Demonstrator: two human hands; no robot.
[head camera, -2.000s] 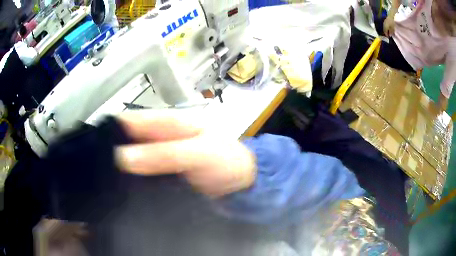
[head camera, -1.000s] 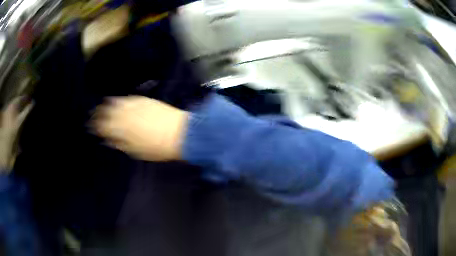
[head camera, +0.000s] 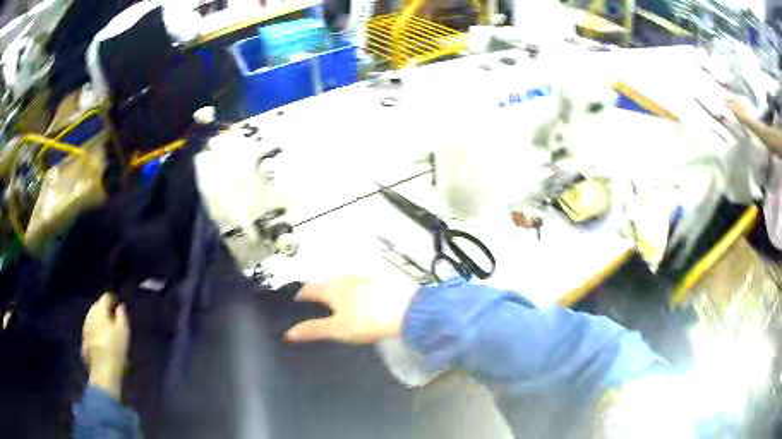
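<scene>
The dark garment cloth [head camera: 249, 360] spreads over the left and lower middle, reaching up to the needle area of the white sewing machine [head camera: 343, 120]. My right hand [head camera: 347, 310] lies at the cloth's right edge, just below and right of the machine head, with thumb and fingers apart. My left hand [head camera: 106, 336] is at the far left on the dark cloth, fingers curled; whether it grips the cloth is unclear. A small white patch [head camera: 153, 284] shows on the cloth beside it. Black-handled shears [head camera: 442, 236] and slim silvery snips [head camera: 403, 260] lie right of the needle area.
A clear bag with tan pieces [head camera: 585, 199] sits at the machine's right end. A blue bin [head camera: 296, 75] and yellow wire rack [head camera: 416, 39] stand behind. The table's wood-coloured edge [head camera: 596, 279] runs at the right. Another person's hand [head camera: 754, 127] shows at the far right.
The view has swung and is sharper, now showing the shears and needle area. My right hand has moved from over the dark cloth to its edge near the machine, and its fingers are spread.
</scene>
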